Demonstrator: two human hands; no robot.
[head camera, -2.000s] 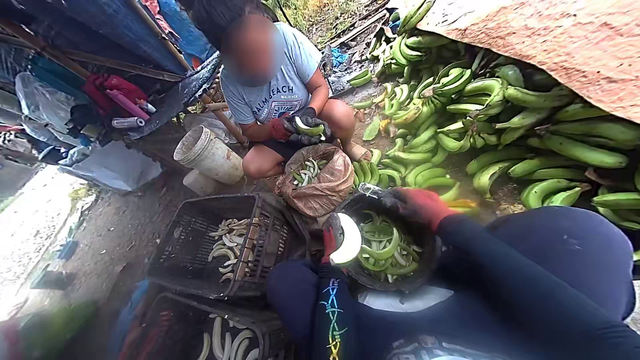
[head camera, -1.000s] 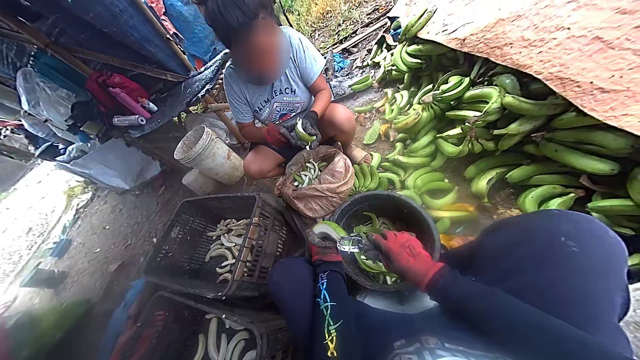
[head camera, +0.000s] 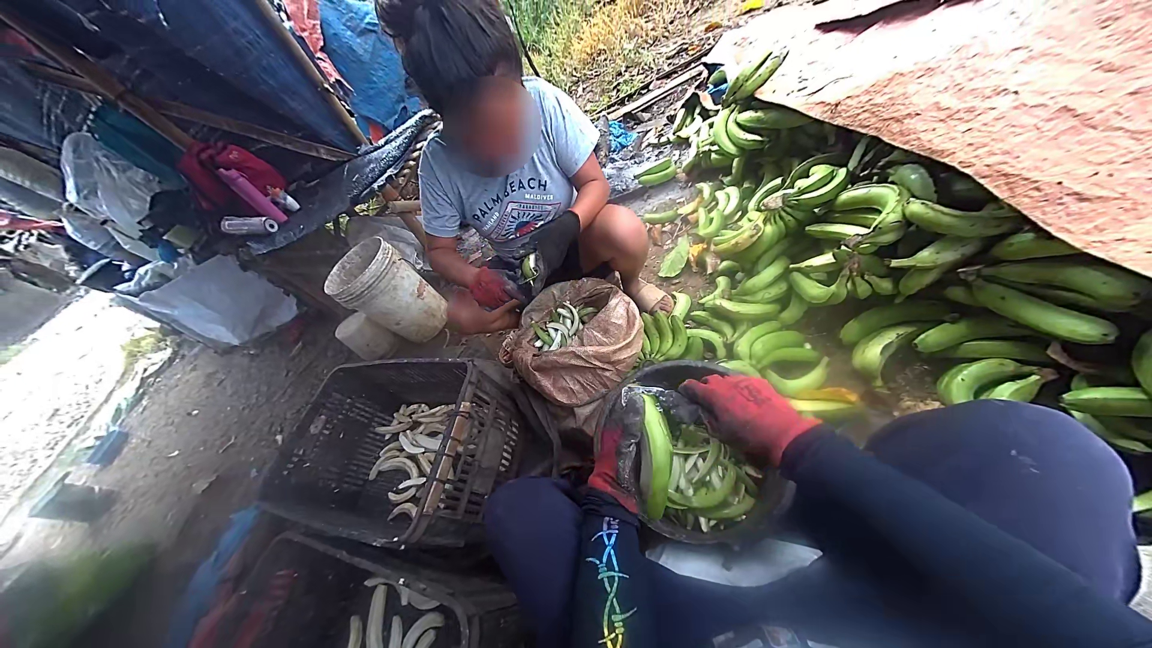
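Note:
My left hand (head camera: 619, 463), in a red and grey glove, holds an unpeeled green banana (head camera: 658, 457) upright above a black tub (head camera: 776, 506). The red-gloved right hand (head camera: 742, 414) reaches over the tub's far side, its fingers close to the banana's top; whether it grips a tool is hidden. Green peels (head camera: 711, 493) fill the tub. Left of my knee, a black plastic crate (head camera: 315, 450) holds peeled bananas (head camera: 418, 450); a second crate (head camera: 279, 576) in front of it holds more.
Another person (head camera: 513, 180) squats opposite, gloved hands around a green banana (head camera: 529, 266), behind a woven sack (head camera: 585, 360) of peels. A white bucket (head camera: 387, 288) stands beside them. A large heap of green bananas (head camera: 864, 234) lies at right, partly under a brown sheet (head camera: 990, 99).
A pale, partly peeled banana was in my left hand two seconds ago; now a green one is there. One second ago my right hand held a peeler near the left hand.

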